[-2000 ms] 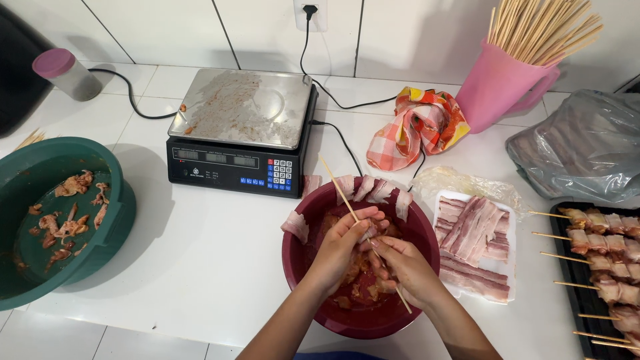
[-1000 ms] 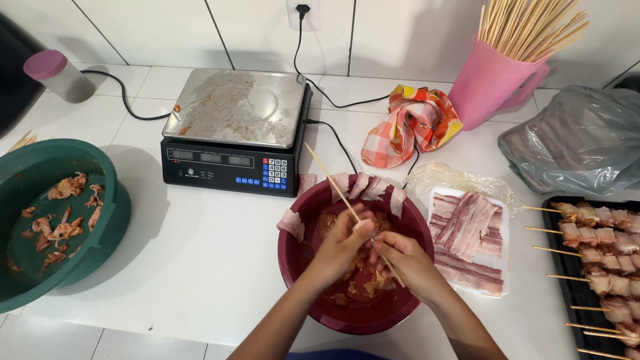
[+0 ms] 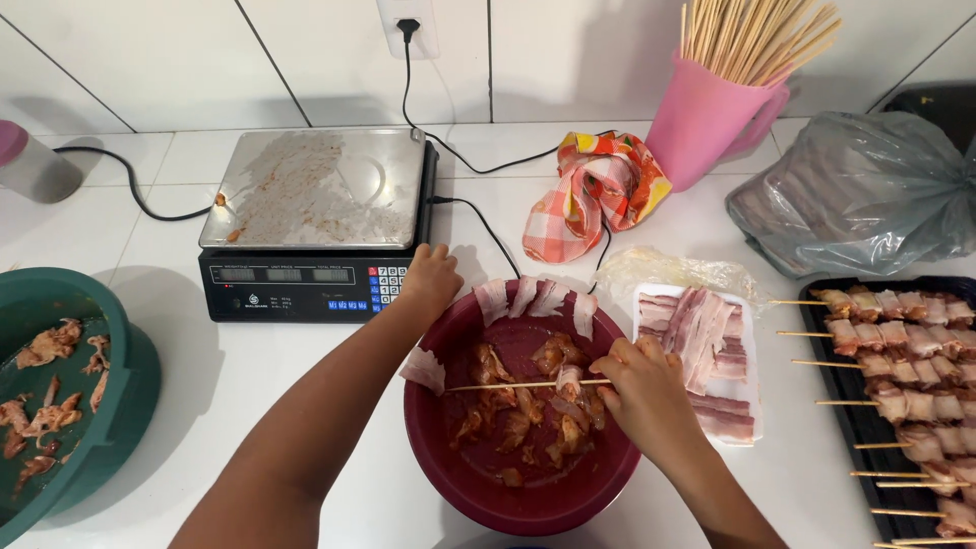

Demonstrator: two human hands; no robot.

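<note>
My right hand [image 3: 640, 389] grips one end of a wooden skewer [image 3: 503, 386], held level over the dark red bowl [image 3: 526, 518]. One bacon-wrapped piece of meat [image 3: 569, 383] is threaded on it near my fingers. Seasoned raw meat pieces [image 3: 515, 431] lie in the bowl, and bacon strips [image 3: 543, 297] hang over its far rim, with another strip [image 3: 424, 369] at the left rim. My left hand [image 3: 433, 278] is at the right front corner of the digital scale [image 3: 305, 282], by its keypad; its fingertips are partly hidden, and whether it touches the scale cannot be told.
Right of the bowl lies a white tray of bacon [image 3: 698, 343], then a black tray [image 3: 831, 366] of skewers. Behind stand a checked cloth [image 3: 572, 221], a pink jug [image 3: 698, 122] of sticks and a grey plastic bag [image 3: 854, 198]. A green basin [image 3: 141, 396] is at left.
My left hand has left the skewer and moved up and left to the scale's corner. My right hand still holds the skewer, which was steeply slanted and is now nearly level.
</note>
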